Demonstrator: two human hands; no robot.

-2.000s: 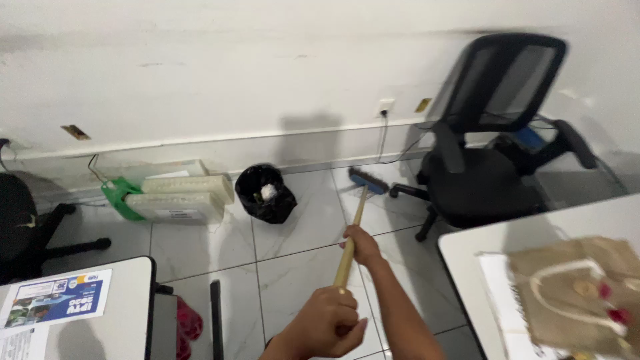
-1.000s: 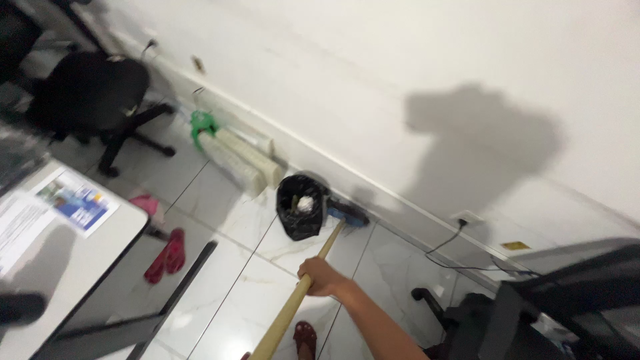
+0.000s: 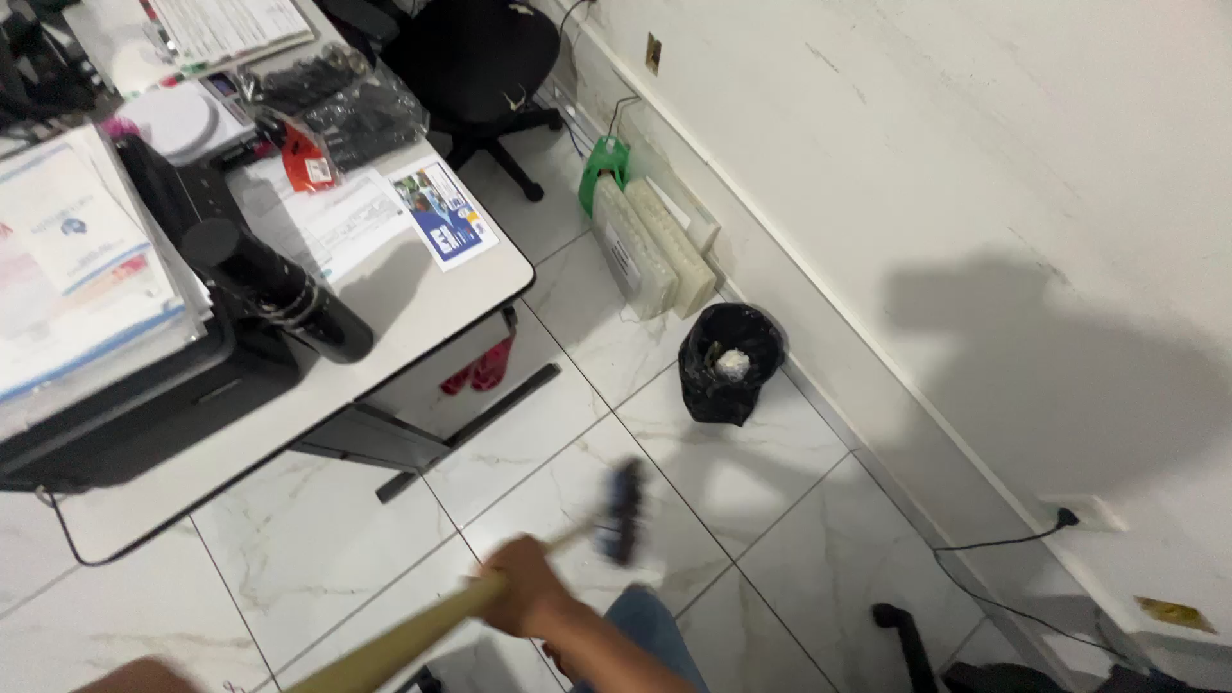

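My right hand (image 3: 525, 587) is closed around the yellowish broom handle (image 3: 414, 630), partway along it. Beyond it, the blurred dark blue broom head (image 3: 621, 510) is over the white tiled floor, apart from the black-bagged trash bin (image 3: 731, 371), which holds some whitish crumpled waste (image 3: 732, 364). Only a blurred part of my left hand (image 3: 140, 676) shows at the bottom left edge, left of the handle; its fingers and grip are hidden. The upper end of the handle runs out of view at the bottom.
At left, a white desk (image 3: 452, 313) bears papers, a black bottle (image 3: 279, 289) and a black printer (image 3: 192, 414). Pale panels (image 3: 640, 250) with a green object (image 3: 604, 173) lie near the wall. Pink footwear (image 3: 481, 369), an office chair (image 3: 481, 58) and a plugged cable (image 3: 1001, 542) are around.
The broom head was beside the bin by the wall one second ago; now it is away from both, closer to my feet. The view has swung toward the desk.
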